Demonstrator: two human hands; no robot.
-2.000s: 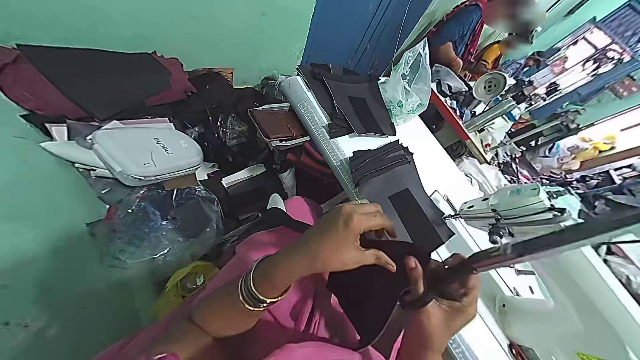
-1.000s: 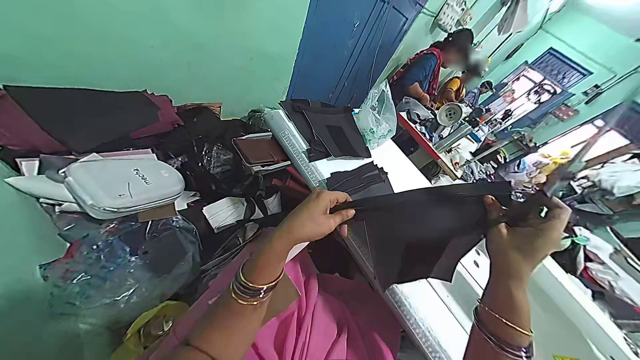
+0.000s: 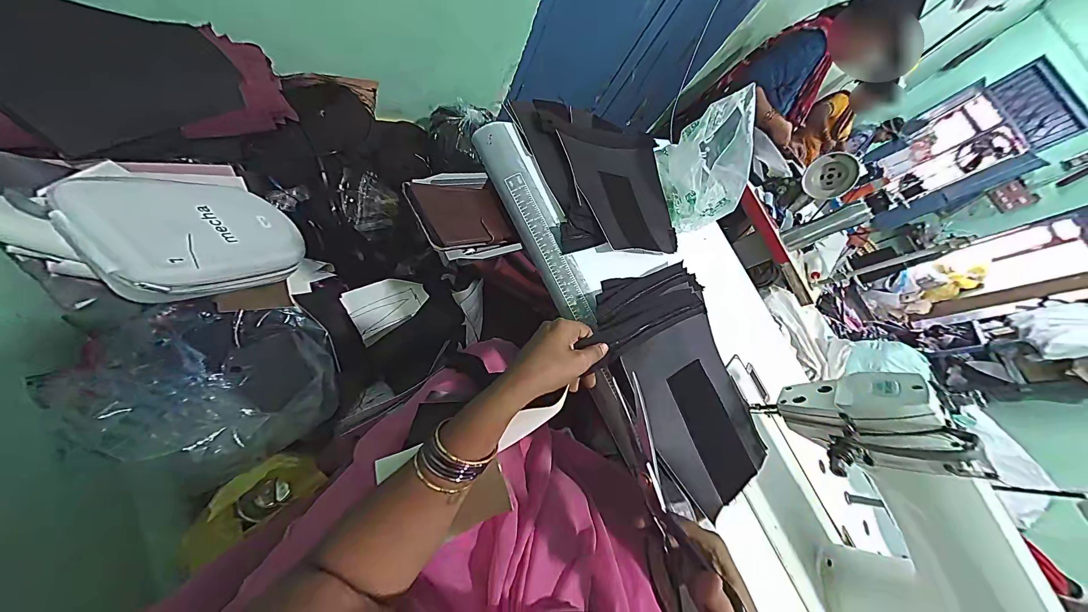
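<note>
My left hand (image 3: 557, 361) pinches the edge of a dark fabric piece (image 3: 625, 336) at the near side of a stack of black pieces. Low on the right, partly cut off by the frame, my right hand (image 3: 705, 565) is around the dark handles of a pair of scissors (image 3: 650, 463), whose blades point up and away. Beside the blades lies a flat dark grey fabric panel (image 3: 739, 425) with a black rectangle on it. A clear ruler (image 3: 548, 255) lies along the table edge, its near end by my left hand. More dark panels (image 3: 586, 157) lie beyond it.
A white sewing machine (image 3: 858, 399) stands at right on the white table (image 3: 722, 268). Left are a white zip case (image 3: 170, 229), a brown wallet-like item (image 3: 459, 212), plastic bags (image 3: 212, 391) and dark fabric scraps. Beyond a clear bag (image 3: 710, 161), other people sit working.
The dark fabric was stretched between both hands a second ago; now only my left hand holds fabric, near the stack. My right hand has come down and nearer, with the scissors.
</note>
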